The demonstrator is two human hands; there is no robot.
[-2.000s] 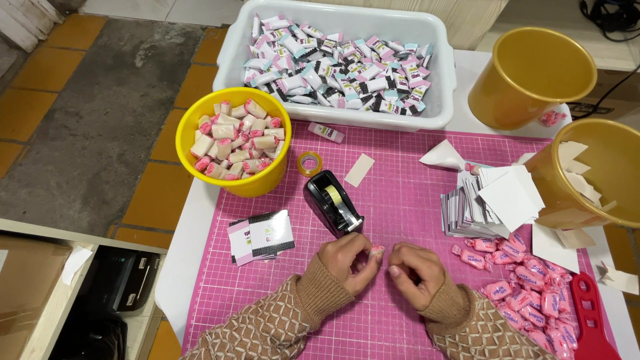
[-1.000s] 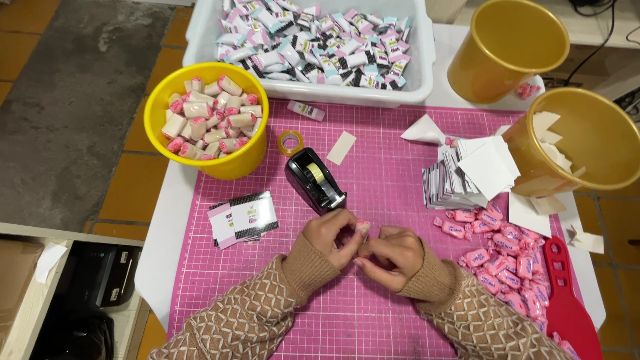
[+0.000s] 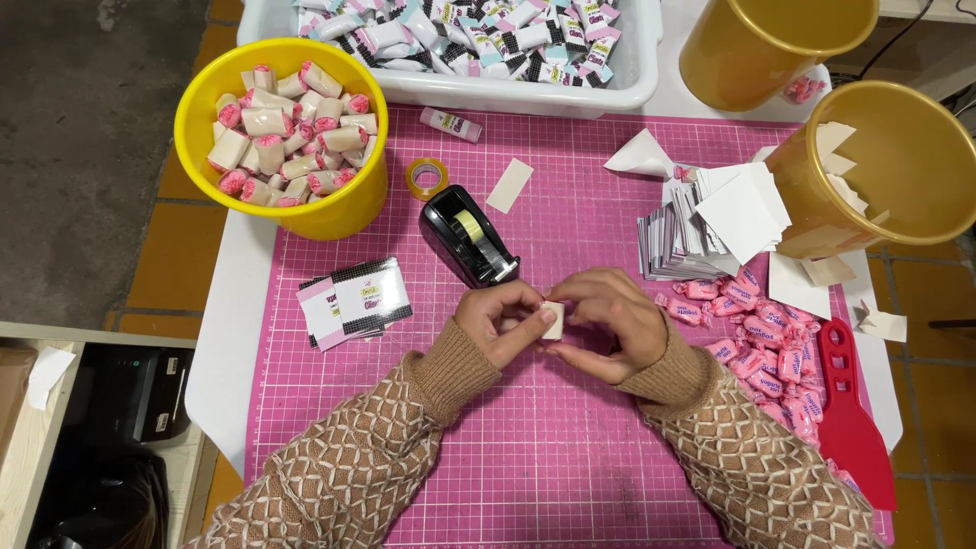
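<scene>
A small candy rolled in cream paper is pinched between the thumb and fingers of my left hand. My right hand is at the candy's right side, its fingers curved around that end; whether they grip it is hard to tell. Just beyond my left hand stands a black tape dispenser. Printed labels lie left of it, and a cream paper strip lies behind it. Pink wrapped candies are heaped right of my right hand, below a stack of paper labels.
A yellow bucket of paper-rolled candies stands at left. Behind is a white plastic tub of finished wrapped candies. Two gold buckets stand at right, above a red plastic spatula. A tape roll lies on the pink cutting mat.
My hands stay together near the tape dispenser. The small cream-wrapped piece now shows at my left fingertips, and the right fingers have spread around its side. The view has shifted.
</scene>
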